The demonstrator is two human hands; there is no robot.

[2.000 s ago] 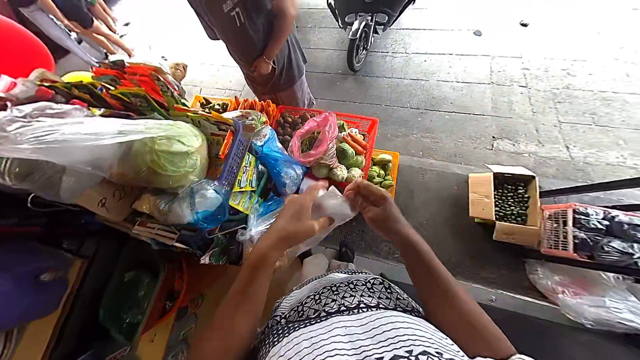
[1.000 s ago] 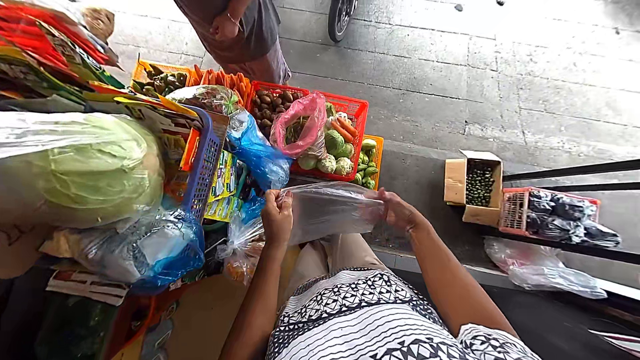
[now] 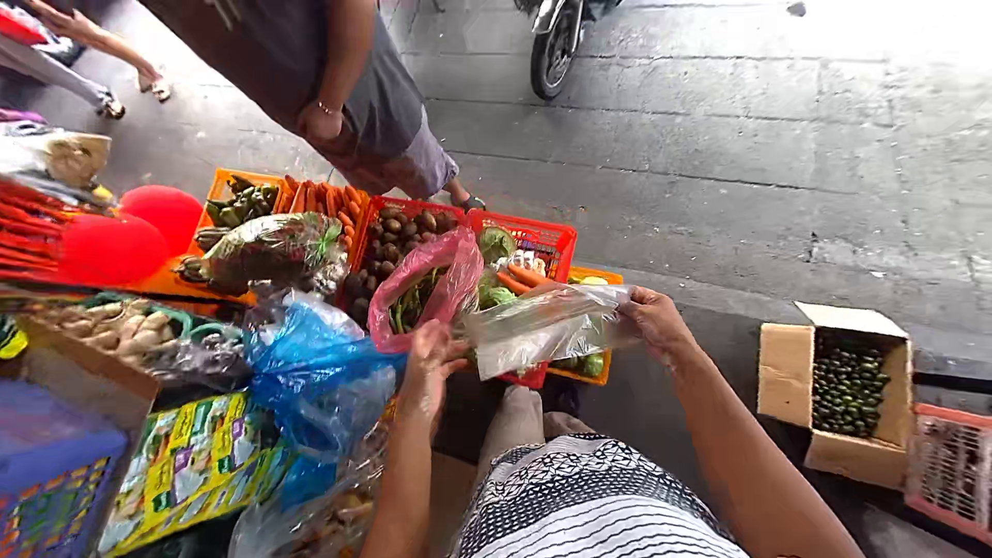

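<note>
A clear plastic bag [image 3: 550, 322] stretches in front of me over the vegetable crates. My right hand [image 3: 655, 322] pinches its right end. Close to the bag's left end is my left hand [image 3: 434, 356], fingers apart, beside a pink plastic bag [image 3: 422, 291] of green vegetables. Behind the clear bag, carrots [image 3: 523, 277], a cabbage and garlic show in a red plastic crate [image 3: 562, 232]. Brown root vegetables [image 3: 399, 232] fill the crate section left of them. Blue plastic bags [image 3: 310, 372] lie left of my left hand.
A cardboard box of small green fruits [image 3: 849, 387] stands at the right beside a pink crate [image 3: 949, 465]. A person [image 3: 341, 93] stands behind the crates, near a motorcycle wheel [image 3: 554, 54]. Packets [image 3: 194, 465] and a blue basket [image 3: 54, 465] lie at the lower left.
A second ago both hands held the clear bag stretched low before my body; now it is over the crates, and my left hand's fingers are apart. The view has shifted.
</note>
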